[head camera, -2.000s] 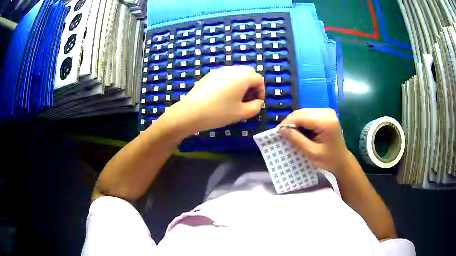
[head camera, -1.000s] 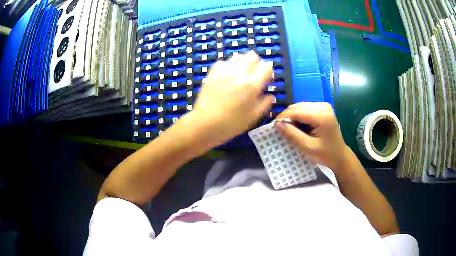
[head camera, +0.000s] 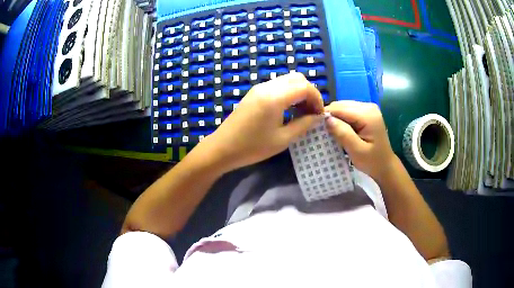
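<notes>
My right hand (head camera: 363, 135) holds the label strip (head camera: 321, 163), a white piece with a grid of small dark squares, by its top corner. My left hand (head camera: 276, 115) is at the same corner, its thumb and index fingertips meeting my right fingertips; whether a label is between them is too small to tell. The black parts tray (head camera: 329, 67) lies beyond my hands, with rows of dark parts over blue and many small white squares. My left hand and forearm hide its lower right part.
Blue corrugated sheets (head camera: 358, 56) lie under the tray. A white label roll (head camera: 428, 143) with a brown core lies at right on the green bench. Tall layered stacks stand at left (head camera: 113, 56) and right (head camera: 479, 129). Blue sheets (head camera: 28, 67) stand at far left.
My left hand has moved from over the tray back to my right hand at the strip's top corner. The strip hangs more upright. The view has shifted slightly.
</notes>
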